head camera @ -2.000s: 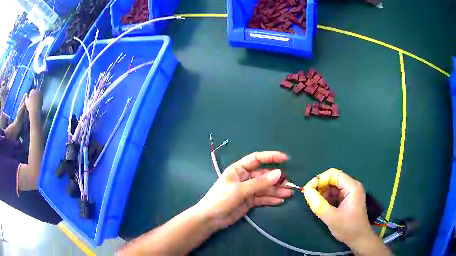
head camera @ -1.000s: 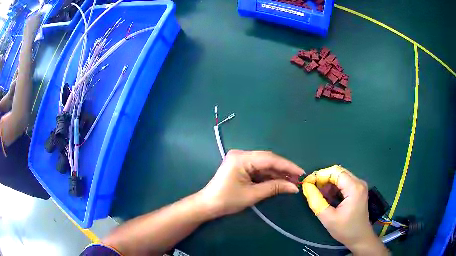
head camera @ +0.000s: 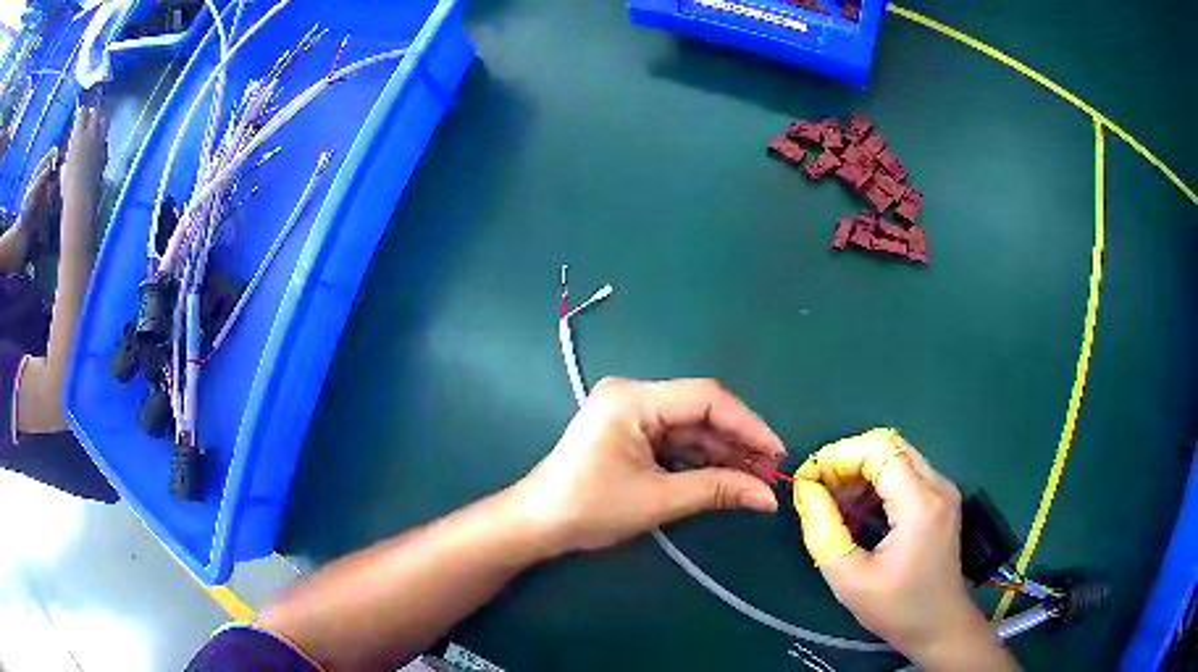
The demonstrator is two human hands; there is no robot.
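Note:
My left hand (head camera: 670, 460) holds a small red-brown connector housing (head camera: 765, 465) between thumb and fingers. My right hand (head camera: 883, 505), with yellow finger cots, pinches a thin red wire (head camera: 786, 478) at the housing. A sheathed cable (head camera: 709, 586) curves below my hands; its free end has a red and a white lead (head camera: 591, 301) with metal tips. A square black connector (head camera: 988, 536) and a round black connector (head camera: 1080, 600) lie right of my right hand. A pile of housings (head camera: 861, 171) lies beyond my hands.
A large blue tray (head camera: 283, 355) with wire harnesses (head camera: 197, 263) is at left. A blue parts bin (head camera: 775, 37) is at the top. A right-hand blue tray (head camera: 1176, 565) shows at the edge. Another person's arm (head camera: 72, 250) is at far left. Yellow tape lines (head camera: 1088, 328) mark the green table.
The view has shifted, so bin and tray sit higher in the picture. My left hand has turned and its fingers have closed in; the housing and red wire now show between both hands.

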